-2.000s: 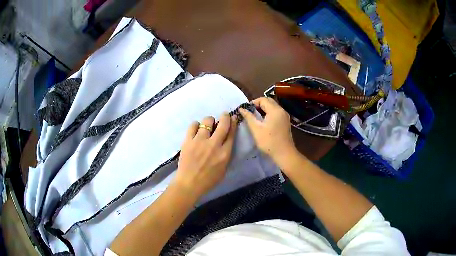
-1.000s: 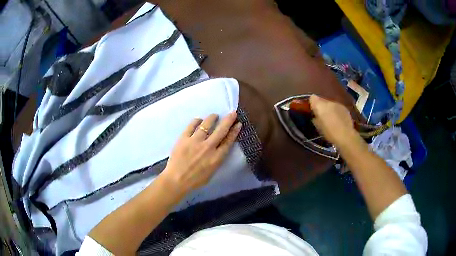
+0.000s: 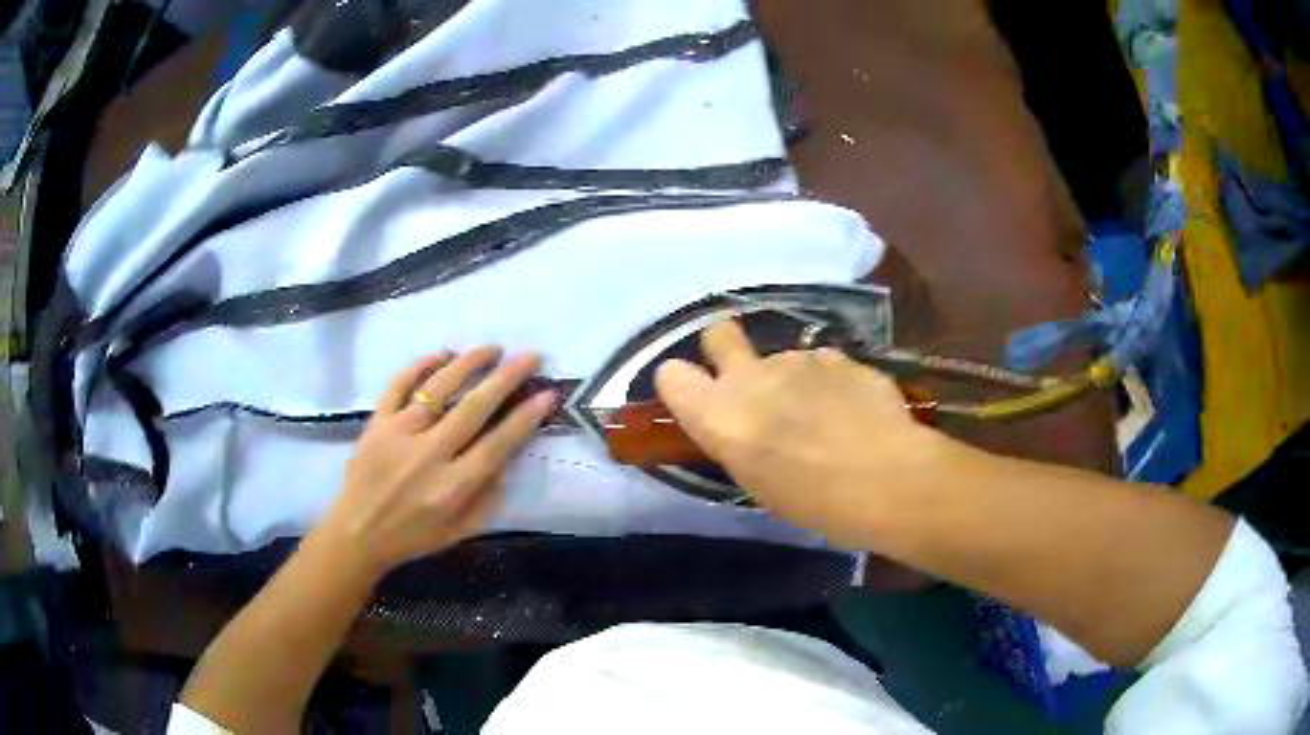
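Note:
The unfinished garment [image 3: 618,280] lies with its white inside up, crossed by dark seam allowances [image 3: 417,276]. A dark outer fabric strip [image 3: 604,589] shows along its near edge. My right hand [image 3: 805,424] grips the orange-brown handle of the steam iron [image 3: 697,323]. The iron rests on the white panel, its tip pointing left, over the lower dark seam. My left hand [image 3: 438,467] lies palm down with fingers spread on the panel and seam, just left of the iron's tip. What is under my left palm is hidden.
The brown padded pressing table [image 3: 948,144] lies under the garment. The iron's yellowish hose [image 3: 1027,395] runs right to a blue-grey cloth-wrapped cord [image 3: 1161,187]. A yellow cloth [image 3: 1247,330] and blue basket parts [image 3: 1171,417] are at the right. My white-clothed torso is at the bottom.
My right hand has brought the iron left from the bare table onto the garment's lower seam. My left hand has moved left along the seam. The garment appears rotated in view.

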